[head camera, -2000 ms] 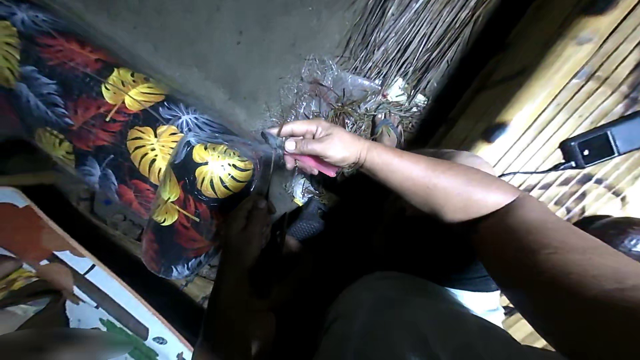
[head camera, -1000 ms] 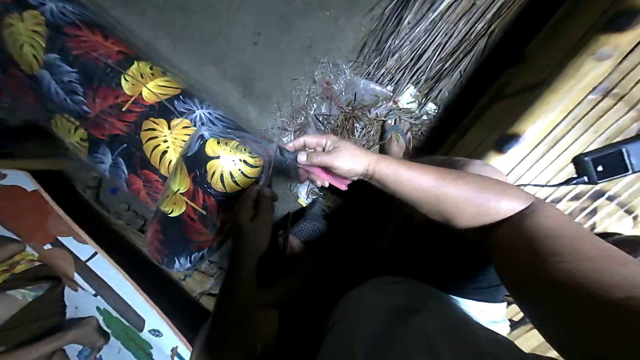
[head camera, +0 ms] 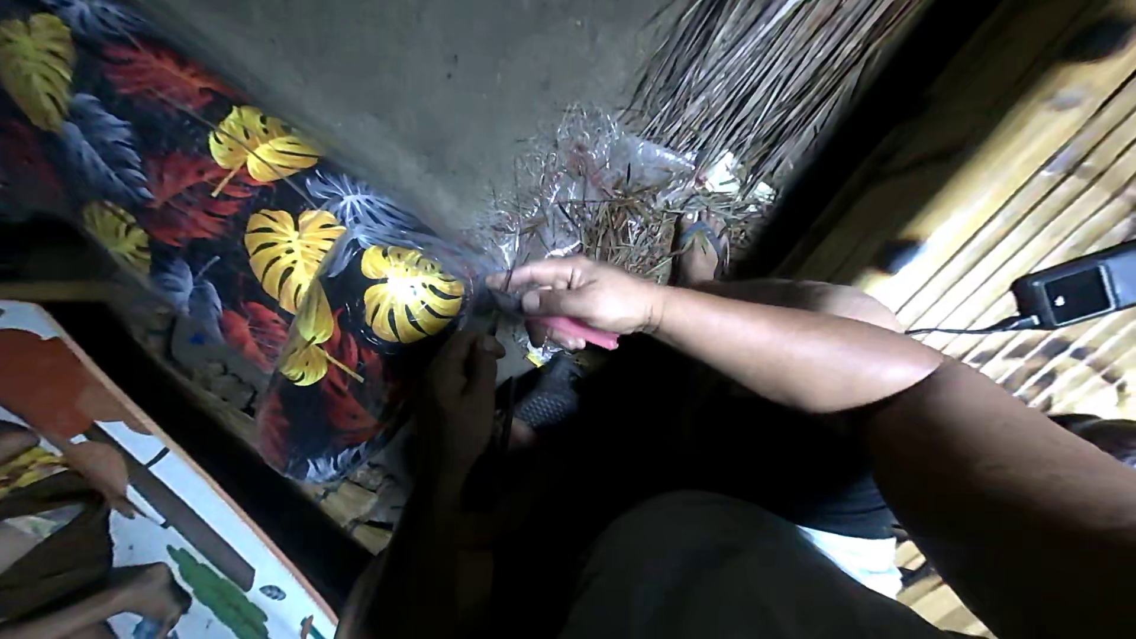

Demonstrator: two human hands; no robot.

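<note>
A dark plastic sheet printed with yellow, red and grey leaves (head camera: 293,257) stretches from the upper left to my hands. My right hand (head camera: 581,297) is closed on a tool with a pink-red handle (head camera: 581,333), and its fingers lie at the sheet's edge; what kind of tool it is cannot be told. In shadow just below, my left hand (head camera: 466,373) has its fingertips at the same edge, apparently pinching it. The tool's front end is hidden in the dark between the hands.
Dry stalks (head camera: 754,80) lie at the top, beside a heap of clear plastic scraps and straw (head camera: 612,195). A foot in a sandal (head camera: 699,244) is near them. A black device with a cable (head camera: 1078,293) rests on bamboo slats (head camera: 1003,222). A painted panel (head camera: 213,524) leans lower left.
Both hands stay at the sheet's edge, with only small shifts. The pink-red handle remains in my right hand.
</note>
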